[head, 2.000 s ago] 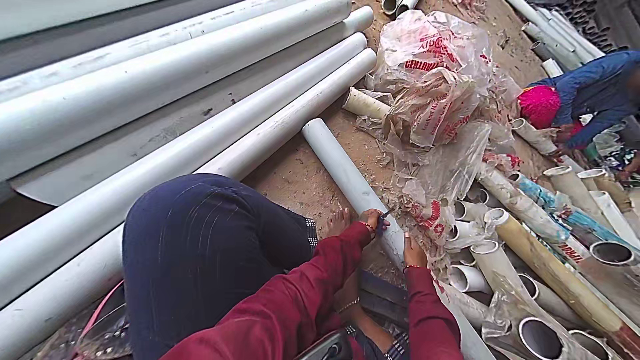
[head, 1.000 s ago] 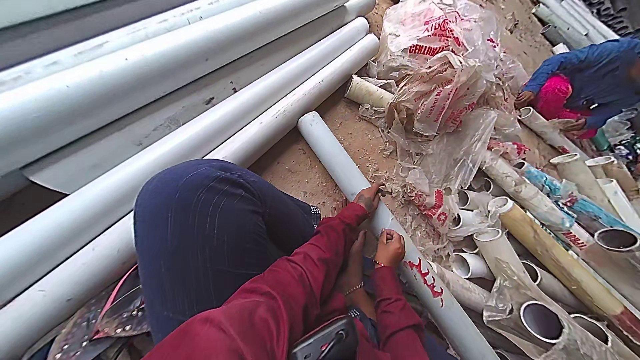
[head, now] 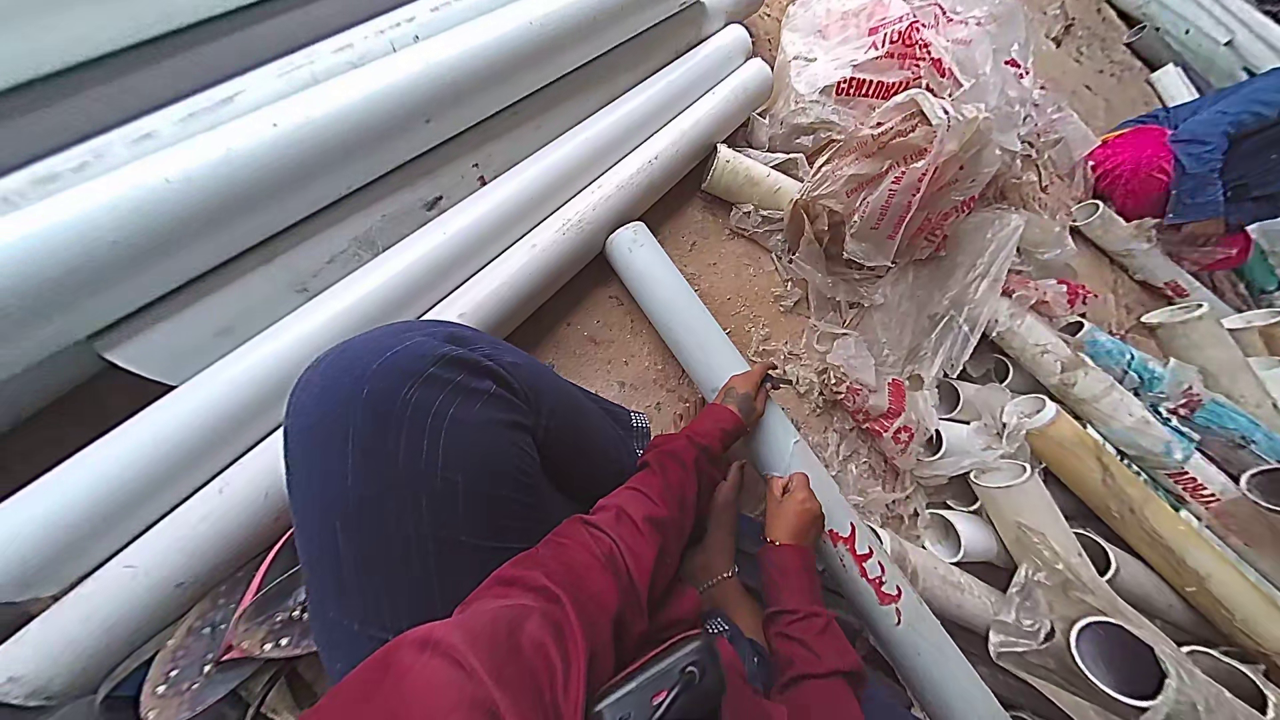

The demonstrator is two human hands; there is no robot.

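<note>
A pale grey plastic pipe (head: 690, 315) lies diagonally in front of me, with red markings on its lower part. My left hand (head: 745, 392) is on the upper side of the pipe, closed around a small dark tool (head: 775, 382) whose kind I cannot make out. Farther down the pipe is my right hand (head: 795, 508), its fingers curled tight at what looks like the edge of thin plastic film on the surface. The pipe's lower end runs out of view. A bare foot (head: 715, 545) is beside the pipe between my forearms.
Large white pipes (head: 400, 290) lie at left. Crumpled printed plastic bags (head: 900, 130) and film scraps are beyond the pipe. Many open-ended pipes, one yellowish (head: 1130, 510), are piled at right. A co-worker in blue (head: 1220, 150) bends over at upper right. A dark pouch (head: 660, 685) is at my lap.
Since two seconds ago, red markings on the pipe have come into sight below my right hand. The co-worker leaned back a second ago and is bent forward again now.
</note>
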